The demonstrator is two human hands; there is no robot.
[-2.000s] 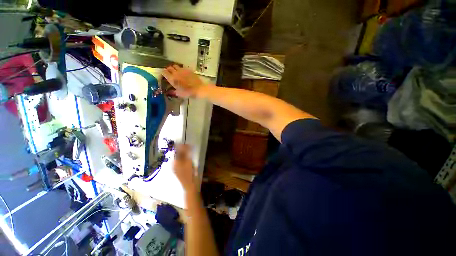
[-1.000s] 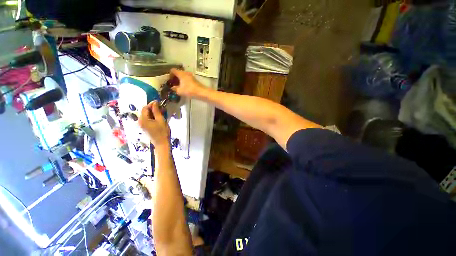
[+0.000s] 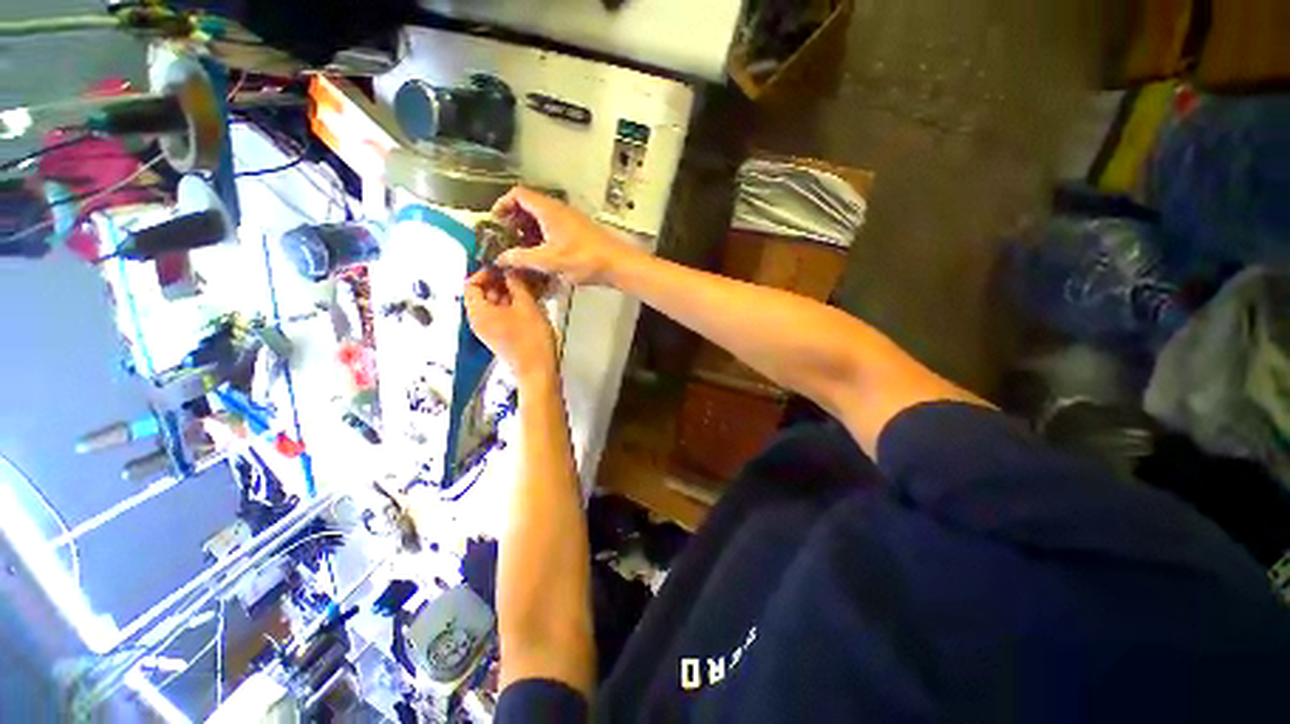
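Note:
A white sewing machine with teal-blue trim (image 3: 461, 371) is set in a pale table (image 3: 606, 318). My right hand (image 3: 555, 241) is at the machine's upper end in the picture, its thumb and fingers curled round a small dark metal part (image 3: 495, 241). Whether that part is loose or fixed to the machine cannot be told. My left hand (image 3: 507, 314) is just below it, fingers bent and close together against the same end of the machine. Its fingertips are small and blurred, so what they hold cannot be told.
A dark round motor-like part (image 3: 456, 113) and an orange strip (image 3: 340, 125) lie beyond the hands. Thread stands and more machine parts crowd the left. A grey round-topped device (image 3: 450, 632) is at the bottom. A box with white cloth (image 3: 801, 202) stands on the right.
My left hand first came up from lower on the machine to its upper end, then shifted beside my right hand. My right hand now curls further over the metal part. The view has shifted.

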